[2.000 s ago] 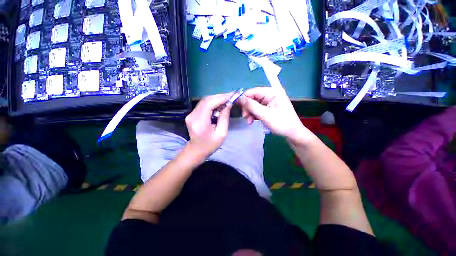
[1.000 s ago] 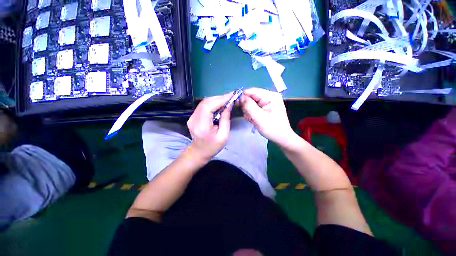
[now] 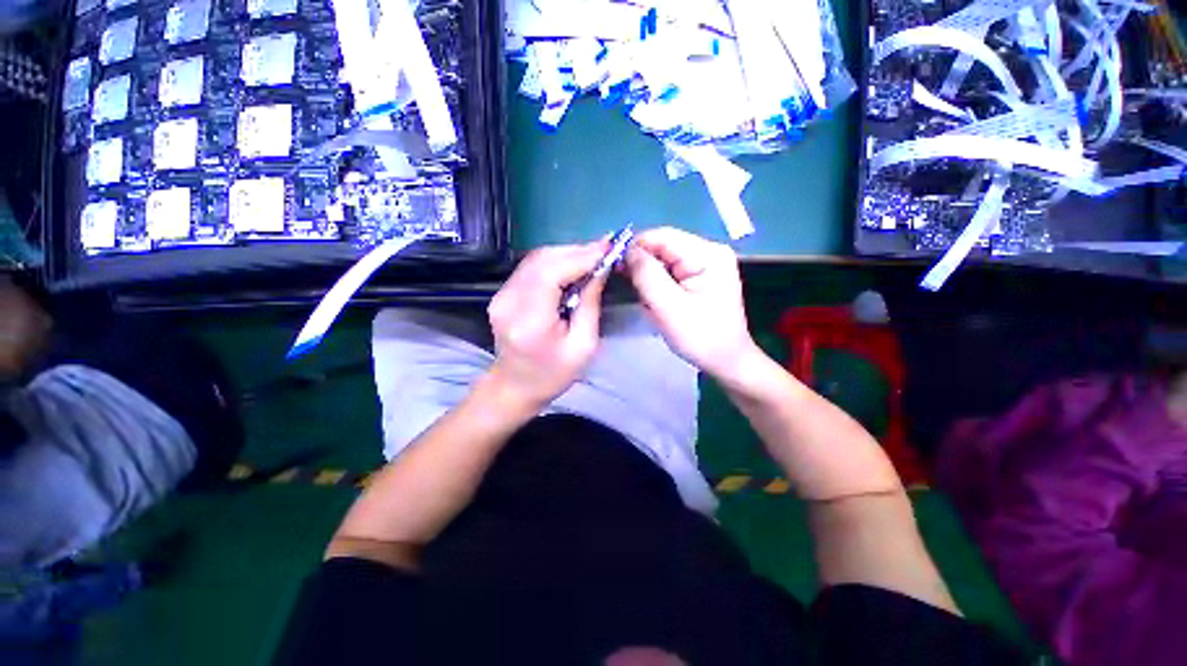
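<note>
My left hand (image 3: pixel 540 319) grips a small dark circuit board (image 3: pixel 598 271) between thumb and fingers, held tilted above my lap near the bench's front edge. My right hand (image 3: pixel 690 293) has its thumb and fingertips pinched at the board's upper end. The fingers hide what the right fingertips hold, and I cannot tell whether a cable is there. Loose white ribbon cables (image 3: pixel 729 78) with blue ends lie in a heap on the green bench beyond my hands.
A black tray (image 3: pixel 293 269) at the left holds rows of boards, with a ribbon cable (image 3: pixel 341 297) hanging over its front edge. The right tray (image 3: pixel 1093 264) holds boards and tangled cables. A red frame (image 3: pixel 853 341) stands below the bench. People sit on both sides.
The view has shifted slightly, so the trays appear a little further right. Both hands stay together at the board, with only small finger movements.
</note>
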